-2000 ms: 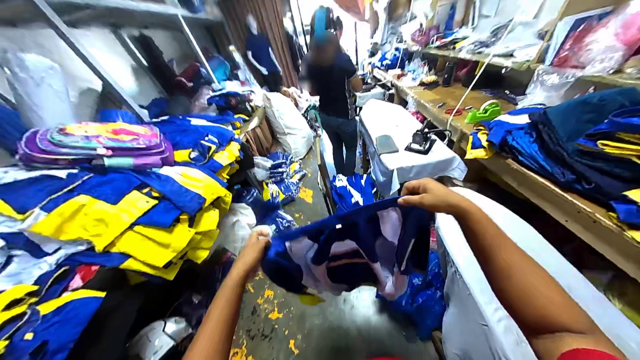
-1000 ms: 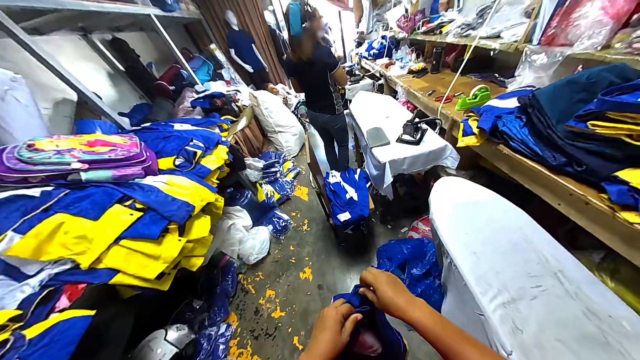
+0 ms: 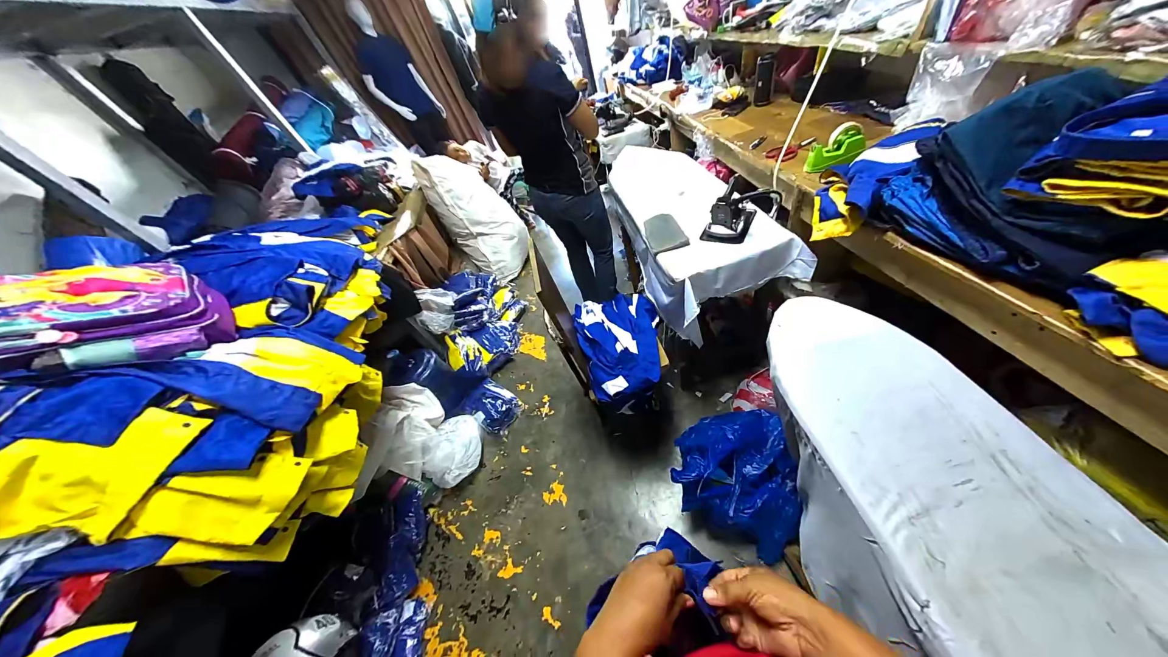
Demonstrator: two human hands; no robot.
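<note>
Low in the head view, my left hand (image 3: pixel 641 598) pinches a dark blue garment (image 3: pixel 680 552) at its edge. My right hand (image 3: pixel 771 610) grips the same cloth just beside it, fingertips close to the left hand. The garment is bunched, and most of it is hidden by my hands or lies below the frame. Past my hands, a crumpled blue plastic bag (image 3: pixel 735 474) lies on the floor against the white-covered ironing board (image 3: pixel 949 456).
Blue and yellow garments (image 3: pixel 210 456) are piled at left under a purple bag (image 3: pixel 109 310). A person (image 3: pixel 547 119) stands ahead near a covered table (image 3: pixel 680 219) with an iron (image 3: pixel 728 219). Folded clothes (image 3: pixel 1013 182) and a green tape dispenser (image 3: pixel 835 148) occupy the right workbench.
The garment was spread wide between both hands two seconds ago. My hands have since come down and together, and the cloth is now bunched between them.
</note>
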